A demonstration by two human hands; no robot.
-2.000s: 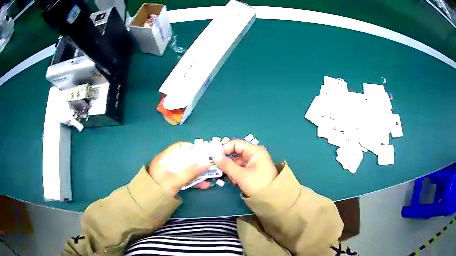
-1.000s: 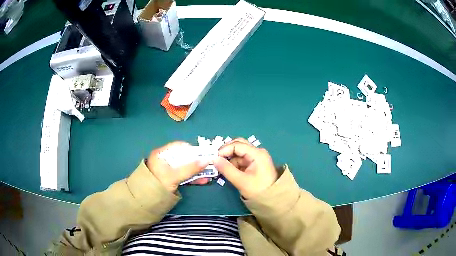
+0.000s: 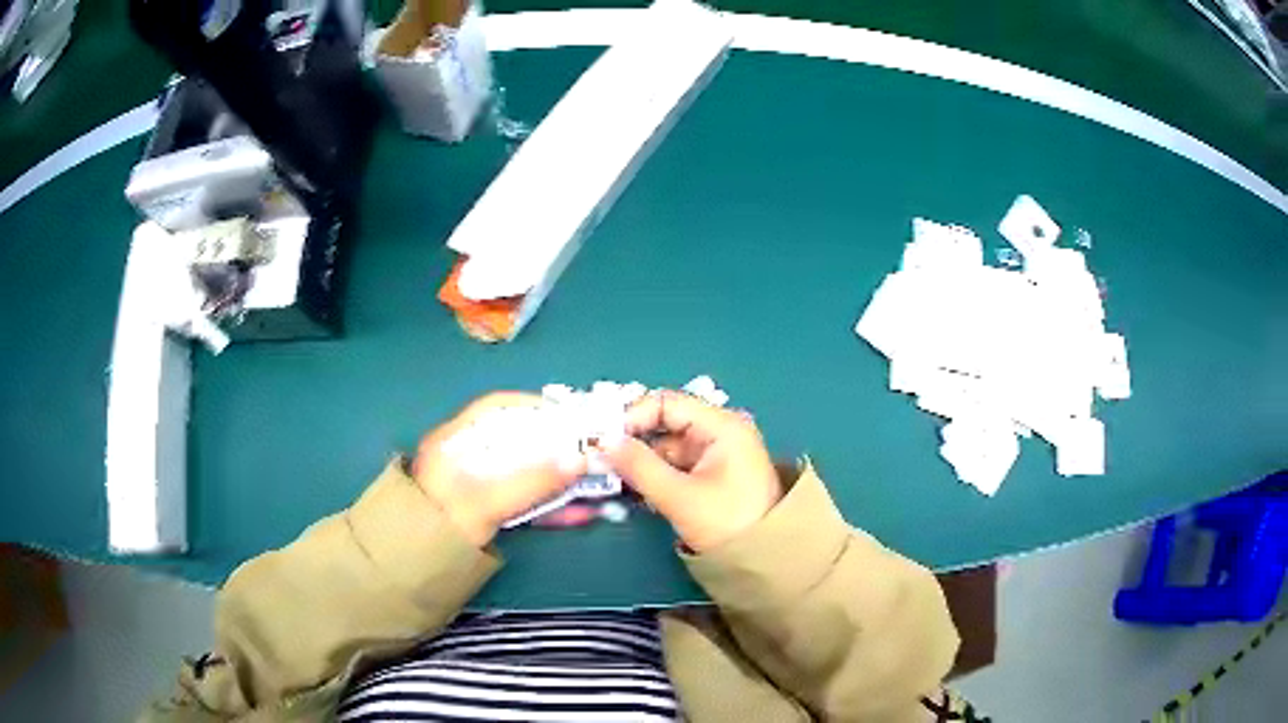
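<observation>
My left hand [image 3: 487, 455] holds a stack of white cards [image 3: 572, 492] at the near middle of the bench. My right hand [image 3: 706, 473] meets the cards, with thumb and forefinger pinched at their right edge near a small dark opening. Whether a piece is between those fingertips is blurred. Several tiny white knocked-out pieces [image 3: 702, 389] lie just beyond the hands. A loose pile of white cards [image 3: 989, 339] lies on the right, one card [image 3: 1028, 222] at its top showing a dark opening.
A long white carton [image 3: 586, 163] lies diagonally, orange [image 3: 483, 308] at its near end. A small open carton [image 3: 435, 85] stands behind. A black boxed unit [image 3: 322, 240] and a second long white box [image 3: 148, 424] are at left. A blue stool [image 3: 1208, 558] is at lower right.
One card has appeared at the top of the right pile since the oldest frame. Both hands stay together at the stack, with only small finger movements. The view has shifted slightly.
</observation>
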